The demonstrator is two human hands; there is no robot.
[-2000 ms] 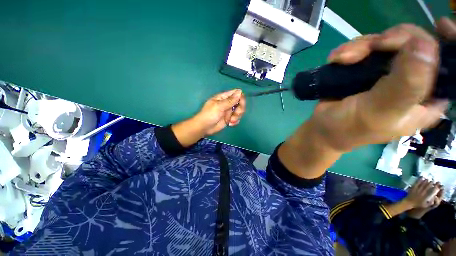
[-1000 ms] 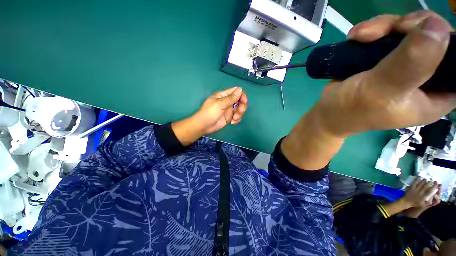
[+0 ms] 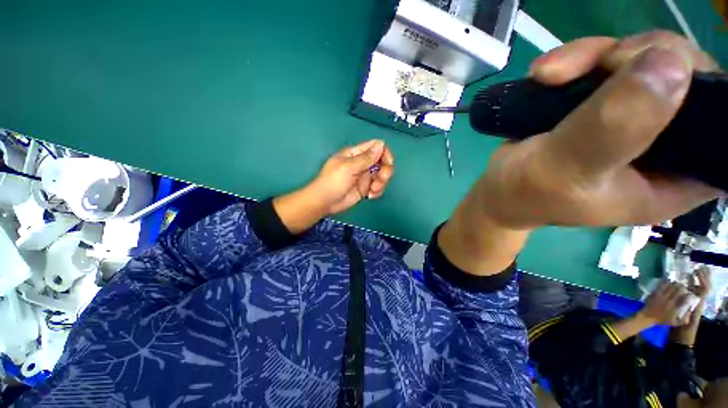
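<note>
The silver-white machine housing [image 3: 447, 36] stands on the green surface at the top, with a white front plate [image 3: 383, 84] towards me. The front mechanism [image 3: 423, 88], a cluster of small metal parts, sits on the plate. My right hand [image 3: 591, 151], large and near the camera, is shut on the black electric screwdriver [image 3: 519, 107]. Its thin bit reaches left to the mechanism's front; exact contact is hard to tell. My left hand [image 3: 359, 174] is below the plate, fingertips pinched around tiny dark items, perhaps screws. A thin rod [image 3: 449, 154] lies beside the plate's front corner.
White plastic parts [image 3: 68, 255] are heaped in bins at the left, below the green surface's edge [image 3: 215, 190]. At the lower right, another person's hands [image 3: 670, 303] hold a small pale thing near white parts [image 3: 627, 251]. A pale strip [image 3: 539, 32] lies right of the housing.
The screwdriver has moved up from near my left hand to the front mechanism, then shifted slightly left. My left hand has stayed nearly still. The other person's hands have moved a little.
</note>
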